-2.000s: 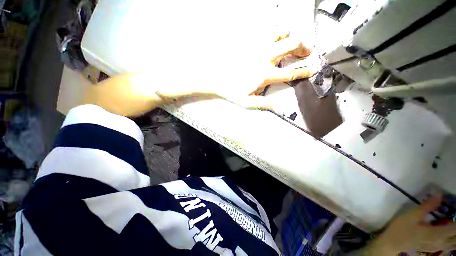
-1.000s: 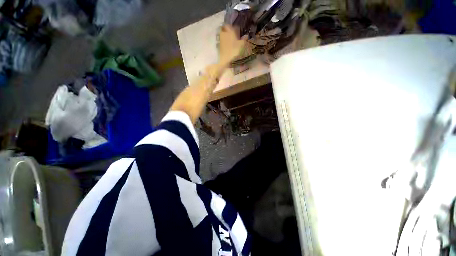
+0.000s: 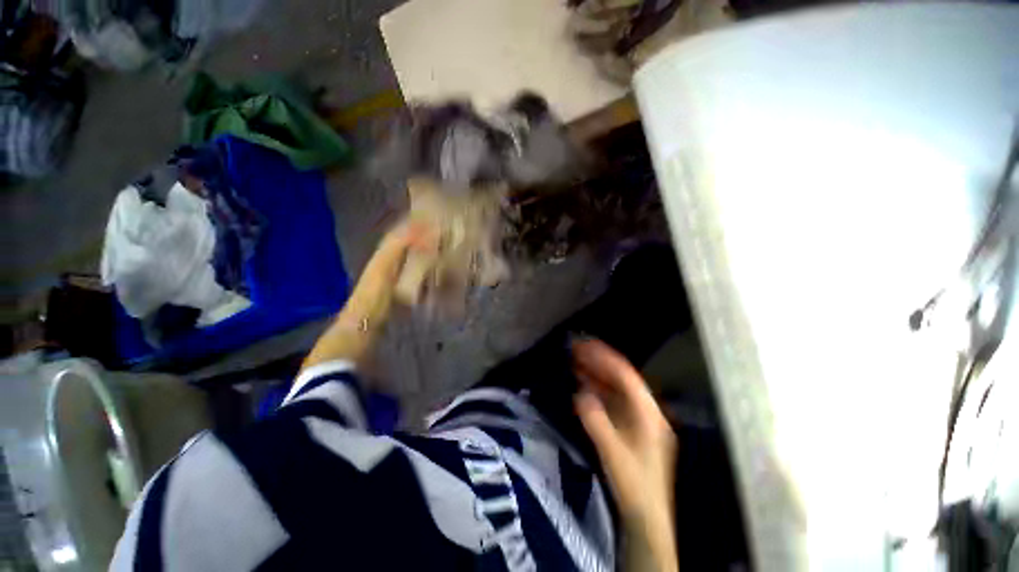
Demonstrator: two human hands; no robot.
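Note:
My left hand (image 3: 419, 240), blurred by motion, holds a bundle of cloth pieces (image 3: 458, 223), beige below and grey and dark above. The bundle is off the pale side board (image 3: 481, 50), over the floor near the board's front edge. My right hand (image 3: 620, 408) is above my lap, left of the white machine table (image 3: 827, 223), with fingers apart and nothing seen in it.
More brown-grey cloth pieces (image 3: 626, 28) lie on the side board. A blue container (image 3: 296, 251) with white and dark cloth stands at left, with green cloth (image 3: 263, 123) at its top. A grey rounded object (image 3: 101, 447) is at lower left. Dark scraps lie below the board.
My left hand has drawn back from the side board toward me, with a cloth bundle in it. My right hand has come into view above my lap.

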